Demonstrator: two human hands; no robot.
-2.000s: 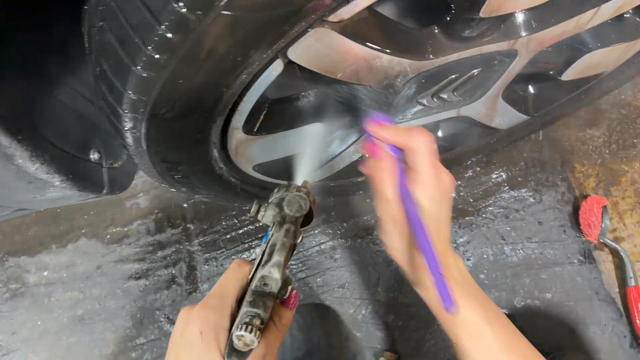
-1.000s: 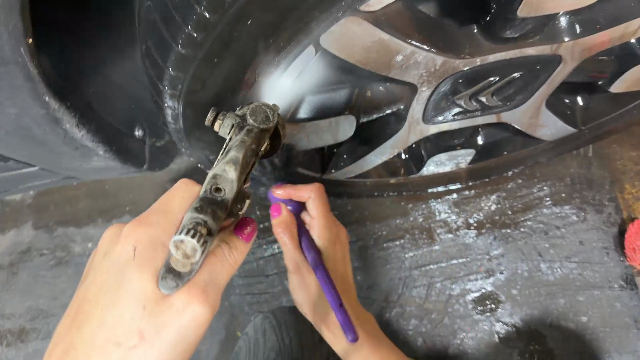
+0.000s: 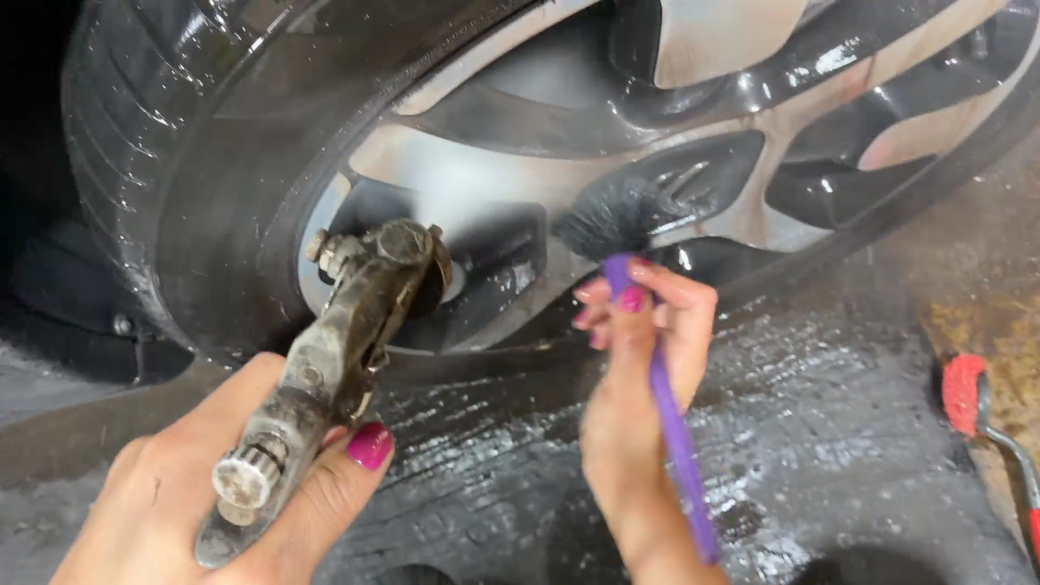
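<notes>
My left hand (image 3: 219, 479) is closed around a worn metal spray gun (image 3: 325, 374), whose head points at the wheel. White mist spreads from it over the spokes of a wet alloy wheel (image 3: 569, 175). In my right hand (image 3: 650, 366) is a detailing brush with a purple handle (image 3: 678, 455). Its dark, round bristle head (image 3: 609, 219) touches the wheel by the centre cap (image 3: 711, 179). The gun's trigger is mostly hidden by its body and my fingers.
A black tyre (image 3: 236, 162) surrounds the wheel, with dark car bodywork (image 3: 57, 341) at the left. Below lies a wet, dark ground surface (image 3: 487, 479). A red-headed brush (image 3: 963, 394) with a bent metal neck lies at the right edge.
The purple-handled brush has moved from the rim's lower edge up to the centre cap. Mist now falls on the spokes nearer the middle. The red-headed brush shows more fully as the view shifts.
</notes>
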